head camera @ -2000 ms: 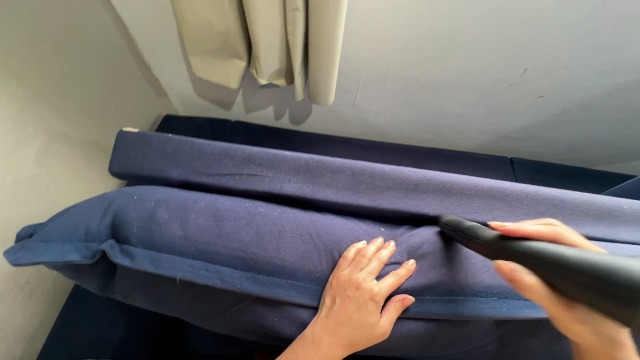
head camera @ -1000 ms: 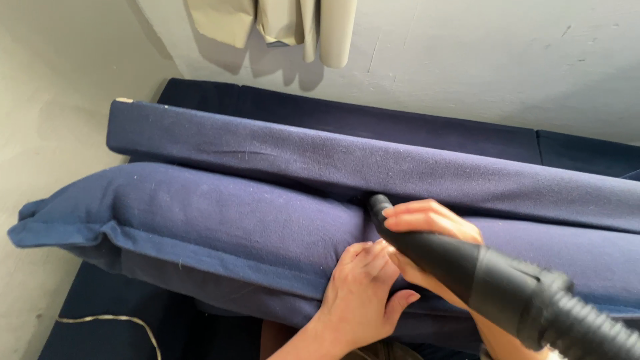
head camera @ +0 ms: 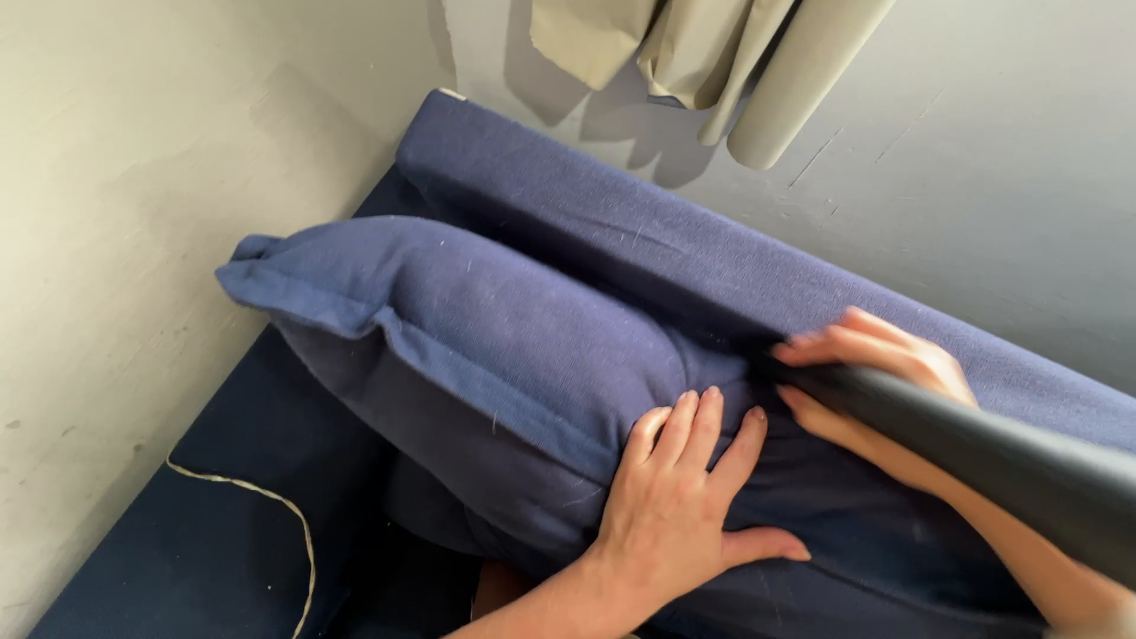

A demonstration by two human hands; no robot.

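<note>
My left hand (head camera: 679,497) lies with spread fingers on a blue fabric cushion (head camera: 524,328), pressing into it and holding nothing. To its right, my right hand (head camera: 874,368) grips the front of a black vacuum cleaner wand (head camera: 958,435). The wand's tip is dark and blurred, down in the gap between the cushion and a long blue padded backrest (head camera: 710,240). Dark folds of the cushion gather under both hands.
A beige curtain (head camera: 692,62) hangs against the grey wall (head camera: 994,169) behind the backrest. A pale wall (head camera: 177,177) stands on the left. A twisted light cord (head camera: 266,493) lies on the dark blue seat (head camera: 204,524).
The view has turned and come nearer the cushion's left end. The wand, whose ribbed hose showed a second ago, still has its tip at the gap in my right hand.
</note>
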